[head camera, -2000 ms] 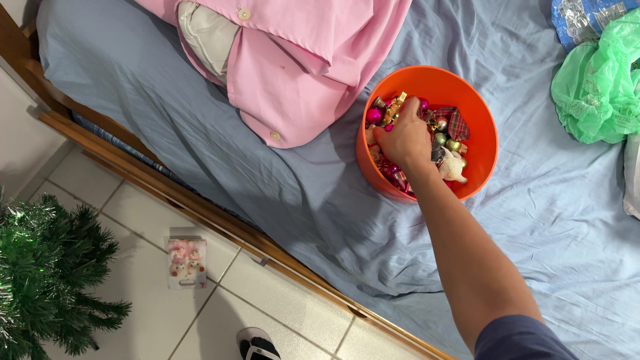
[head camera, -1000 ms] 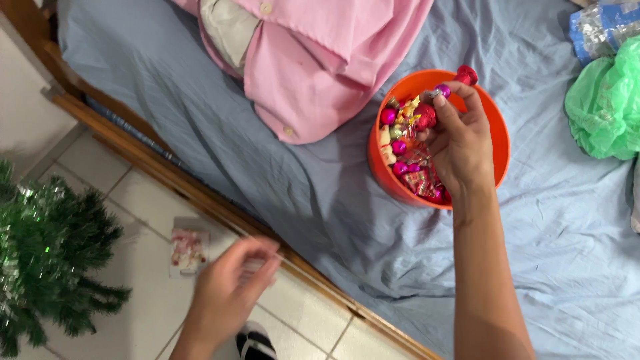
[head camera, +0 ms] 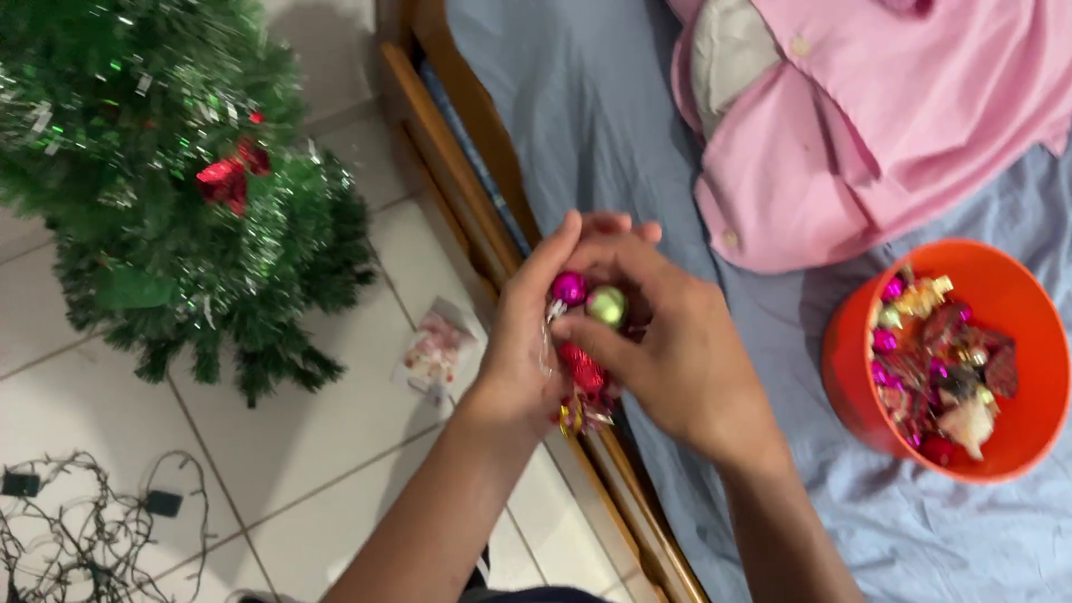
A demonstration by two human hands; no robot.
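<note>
My left hand (head camera: pixel 523 352) is cupped around several small ornaments: a magenta ball (head camera: pixel 569 288), a pale green ball (head camera: pixel 606 306) and a shiny red ornament (head camera: pixel 581 367), with a gold piece (head camera: pixel 570 415) at the wrist side. Over them curls my right hand (head camera: pixel 678 352), its thumb lying across the ornaments between the palms; its fingertips are partly hidden. To the right, an orange-red bucket (head camera: pixel 1038 377) on the bed holds more ornaments, among them magenta balls (head camera: pixel 884 340) and a white figure (head camera: pixel 969 425).
At upper left stands a green artificial Christmas tree (head camera: pixel 276 276) bearing a red bow (head camera: pixel 226 180). Tangled string lights (head camera: pixel 92 528) and a small clear packet (head camera: pixel 434 350) lie on the tiled floor. A wooden bed rail (head camera: pixel 452 167) edges the blue sheet, where pink cloth (head camera: pixel 821 151) lies.
My right hand has left the bucket and come together with my left hand, ornaments now between them. The view has swung left toward the tree.
</note>
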